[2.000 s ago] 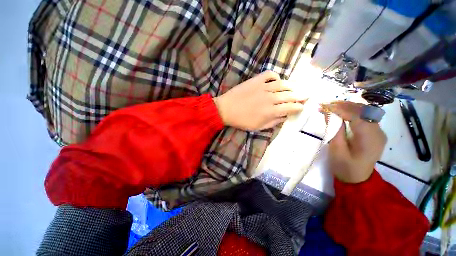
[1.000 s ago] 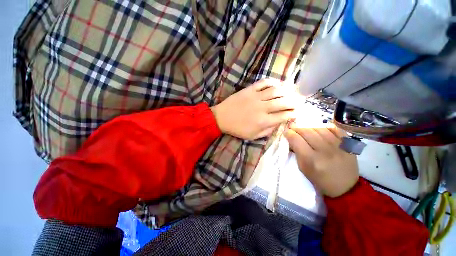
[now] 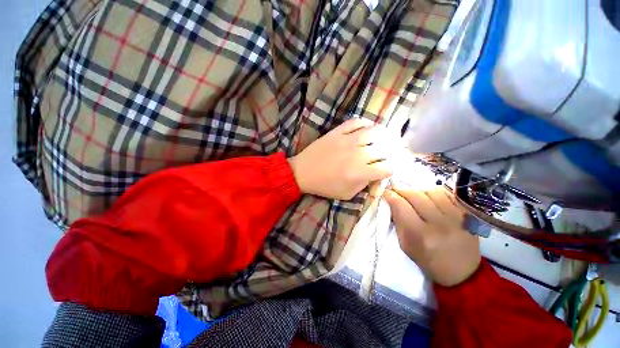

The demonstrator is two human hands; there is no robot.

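Note:
The tan check garment (image 3: pixel 156 95) lies in a large heap left of the needle. My left hand (image 3: pixel 340 161) rests flat on its right edge, fingertips in the lamp's glare. My right hand (image 3: pixel 436 231) is close beside it, fingertips at the narrow cream strip (image 3: pixel 370 255), which hangs down from there over the table's front edge. Whether the right fingers pinch the strip is hidden by the glare. The white machine head (image 3: pixel 537 75) with a blue stripe stands at the right; the presser foot area is washed out.
Black thread snips (image 3: pixel 542 234) lie right of the machine head. Scissors with green and yellow handles (image 3: pixel 593 312) lie at the lower right. A blue crate (image 3: pixel 178 326) shows below the garment. A grey scale runs along the table's front edge.
The right hand has moved from farther right, over the strip's loop, to beside the left hand. The strip now hangs straighter. The view has shifted, showing more machine head.

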